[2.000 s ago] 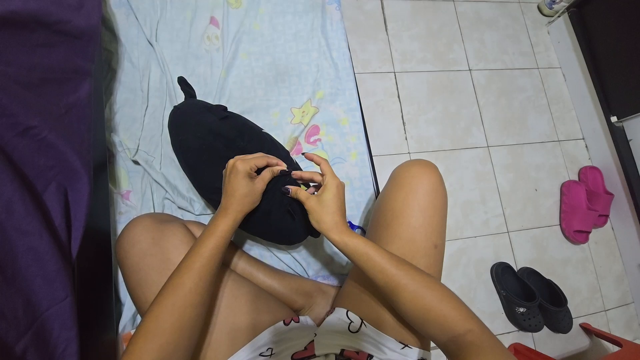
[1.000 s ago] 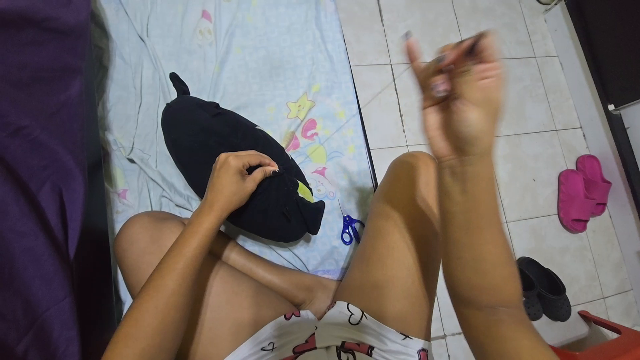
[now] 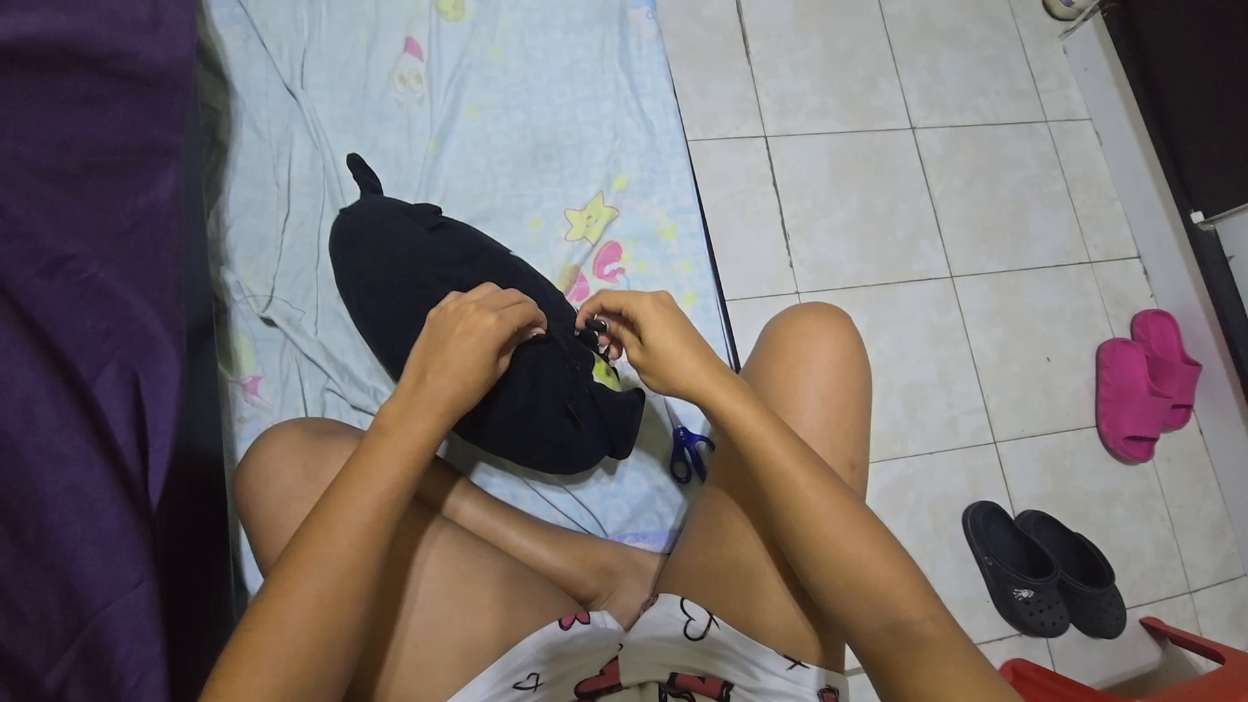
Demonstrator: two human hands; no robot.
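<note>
A stuffed black cloth item point(image 3: 429, 263), plump and oval with a narrow strip at its upper end, lies on the bed sheet in front of me. My left hand point(image 3: 478, 331) pinches the black fabric near its lower right part. Close by, my right hand point(image 3: 643, 336) has its fingers bent at the fabric's right edge; whether a needle or thread is between them cannot be made out. A yellow-green patch point(image 3: 604, 372) shows just below those fingers. Blue-handled scissors point(image 3: 690, 453) lie on the sheet beside my right thigh, their blades partly hidden.
The light blue patterned sheet point(image 3: 546, 117) ends at a dark bed edge, with tiled floor point(image 3: 1014, 351) to the right. Pink slides point(image 3: 1141, 390), black clogs point(image 3: 1033, 575) and a red plastic piece of furniture point(image 3: 1199, 648) stand there. A purple cloth point(image 3: 88, 292) hangs at left.
My right hand was raised away to the right one second ago, and is back at the black fabric. My left hand has stayed on the fabric.
</note>
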